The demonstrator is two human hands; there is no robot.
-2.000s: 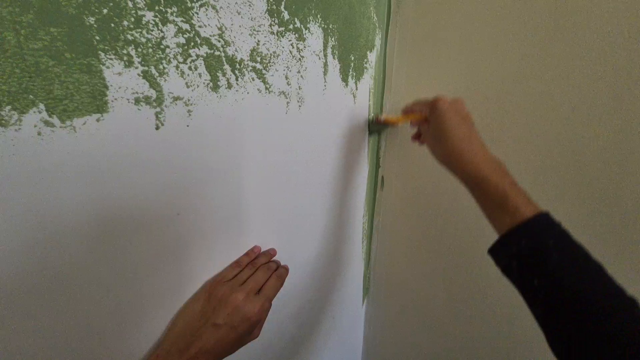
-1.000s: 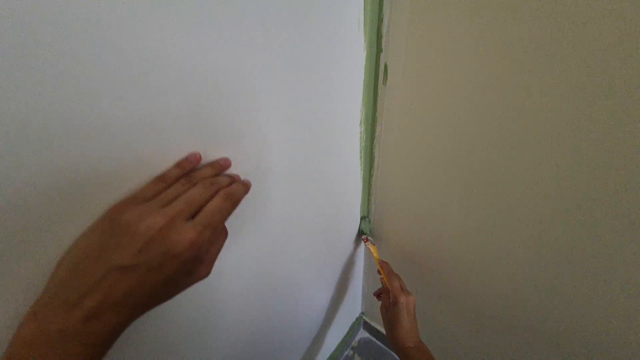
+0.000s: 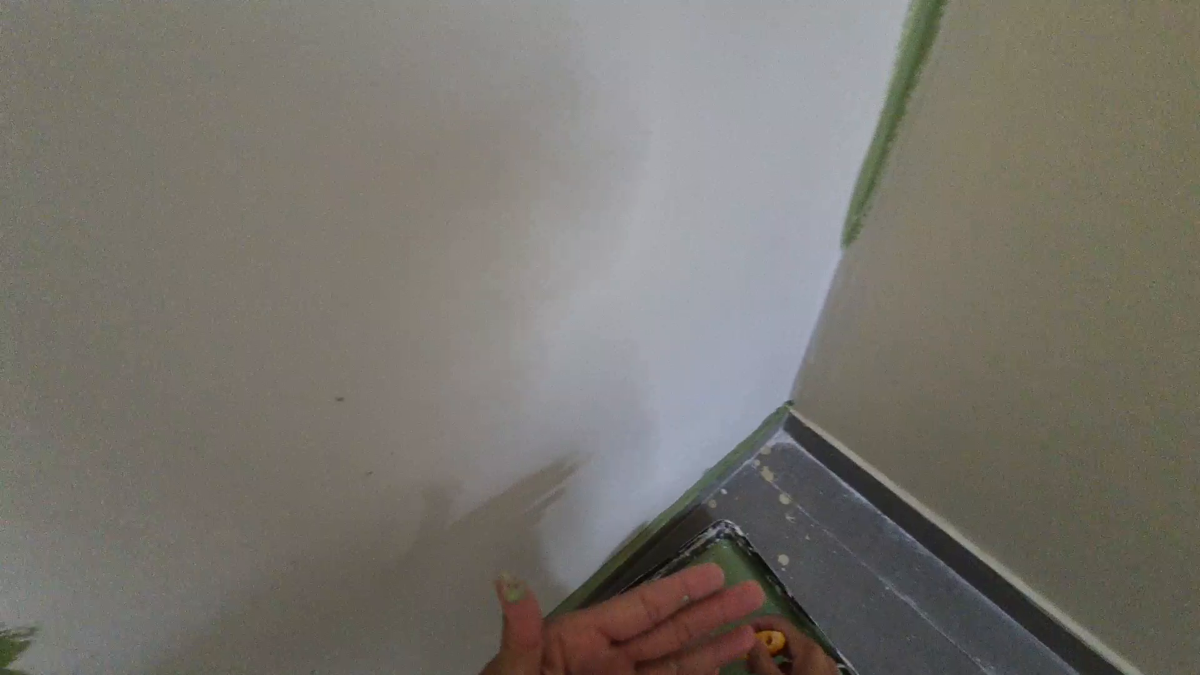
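Observation:
My left hand is at the bottom, palm showing and fingers spread, holding nothing; its thumb has a smear of green paint. Just right of it and partly behind its fingers, my right hand grips a small brush by its yellow handle, over the paint tray. The bristles are hidden. The paint tray holds green paint and stands on the floor near the corner. On the white wall, a green painted strip runs down the corner and ends above the floor.
A beige wall rises on the right, with a dark baseboard along its foot. The grey floor bears pale paint spots. A green edge follows the foot of the white wall.
My right hand has left the corner with the brush and is now down at the tray. My left hand has turned palm-up and moved to the right. The view has tilted down to the floor.

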